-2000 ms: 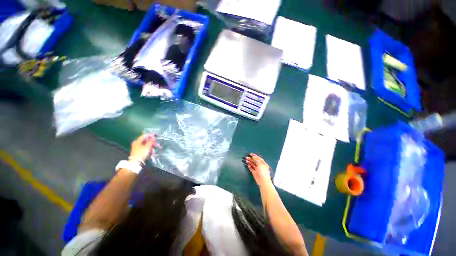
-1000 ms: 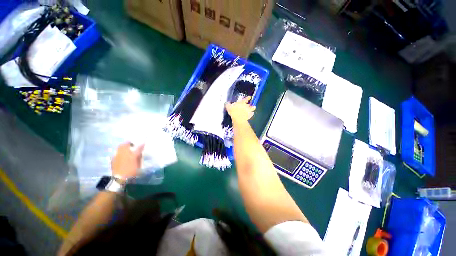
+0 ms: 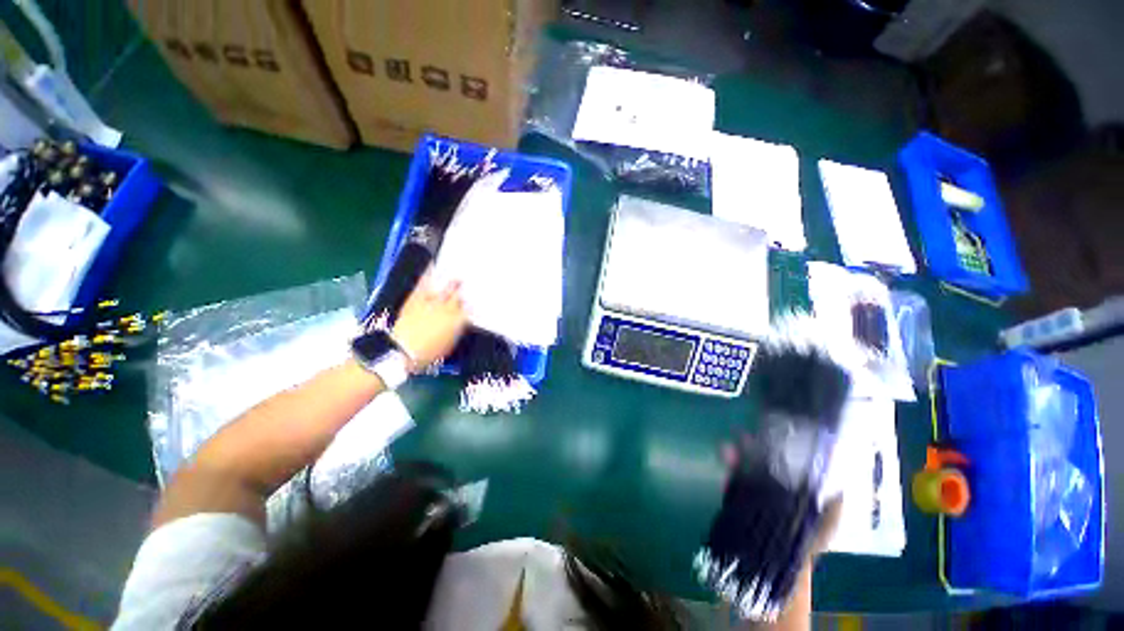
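Observation:
In the head view, my right hand (image 3: 823,524) holds a thick bundle of black leads (image 3: 783,462) with silvery-white ends, right of centre in front of the scale. The bundle is blurred and hides most of my fingers. My left hand (image 3: 431,323) is over the blue parts bin (image 3: 561,247), at the lower left edge of a white paper (image 3: 503,259) and beside black bundles (image 3: 491,355); whether it grips anything cannot be told. The counting scale (image 3: 684,265) stands right of the bin, its pan bare.
Clear bags (image 3: 228,358) lie at left, partly under my left forearm. Cartons (image 3: 419,74) stand behind the bin. Paper sheets (image 3: 867,210) lie right of the scale. A tape roll (image 3: 943,491) is beside the blue bag bin (image 3: 996,493). Yellow-tipped parts (image 3: 80,358) lie far left.
My right hand has left the parts bin and moved right with a black bundle. My left hand has moved from the clear bags to the bin. The view has shifted.

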